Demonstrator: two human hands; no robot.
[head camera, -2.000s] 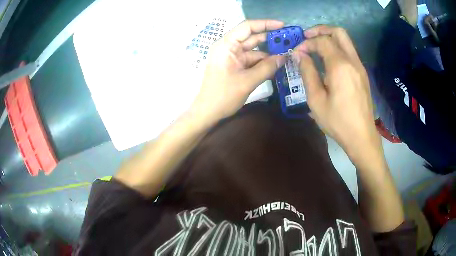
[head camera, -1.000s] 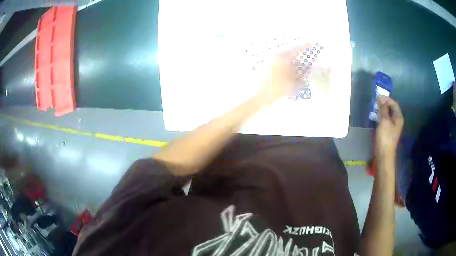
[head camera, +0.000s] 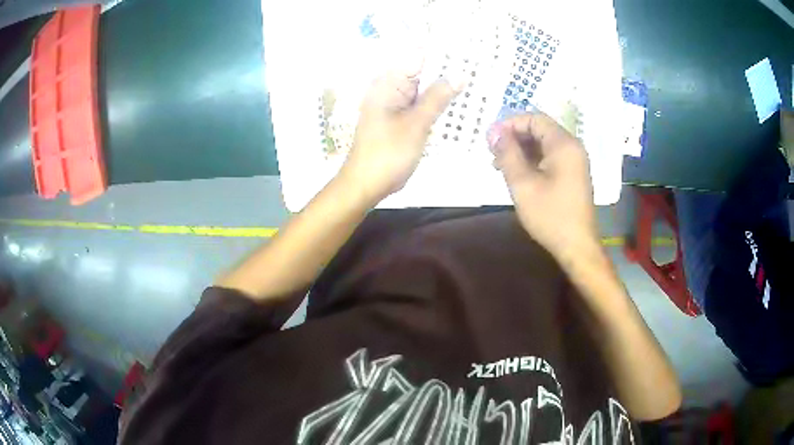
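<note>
A large white board (head camera: 322, 52) lies on the green bench, with sheets of small dark rings (head camera: 529, 65) on it. My left hand (head camera: 392, 130) is over the board, thumb and fingers apart, left of the rings; nothing clear shows in it. My right hand (head camera: 548, 165) is at the lower end of the ring sheet, thumb and forefinger pinched together; whether a small piece is between them cannot be told. A blue phone unit (head camera: 638, 96) with a white label (head camera: 622, 126) lies at the board's right edge.
A ribbed red-orange tray (head camera: 68, 104) lies on the green bench (head camera: 183, 96) at left. A white slip (head camera: 763, 89) is at far right. A person in dark clothing (head camera: 731, 287) is at right, beside a red stool (head camera: 663, 248). A yellow floor line (head camera: 205, 231) runs behind my arms.
My right hand has let go of the blue phone unit at the right and moved left over the board. My left hand has moved left, off the rings.
</note>
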